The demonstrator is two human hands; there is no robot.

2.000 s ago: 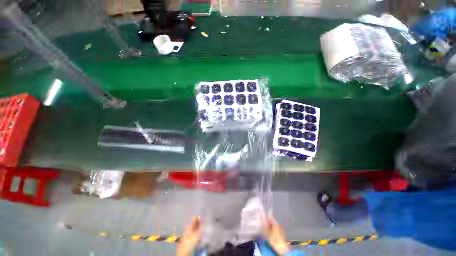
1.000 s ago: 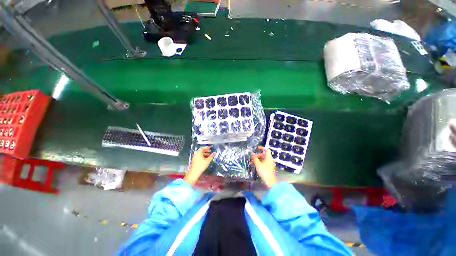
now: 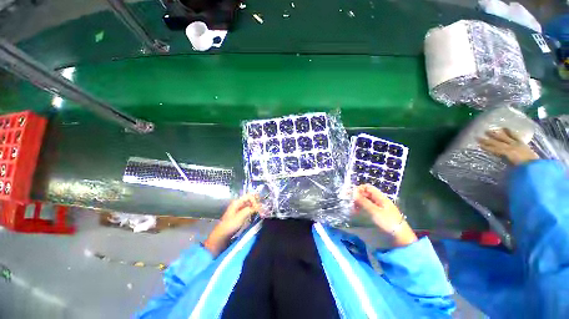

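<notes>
A stack of white parts sheets [image 3: 288, 144] with rows of black rounded shapes lies on the green bench in front of me. Clear wrap [image 3: 306, 198] lies around and under it, crinkled at the near side. My left hand [image 3: 240, 214] holds the wrap's near left edge. My right hand [image 3: 382, 212] holds its near right edge and overlaps the lower part of a second parts sheet [image 3: 379, 159], which lies to the right of the stack.
A dark gridded strip [image 3: 203, 179] with a thin stick lies left. A red crate [image 3: 19, 152] stands far left. A wrapped bundle [image 3: 477, 62] lies back right. Another person's hand [image 3: 508, 146] rests on a second wrapped bundle [image 3: 483, 165]. A white cup [image 3: 198, 36] and metal posts stand beyond.
The wrap, earlier stretched toward me off the bench, now lies gathered near the stack. My hands moved forward, then slightly apart. The other person's hand has come onto the right bundle.
</notes>
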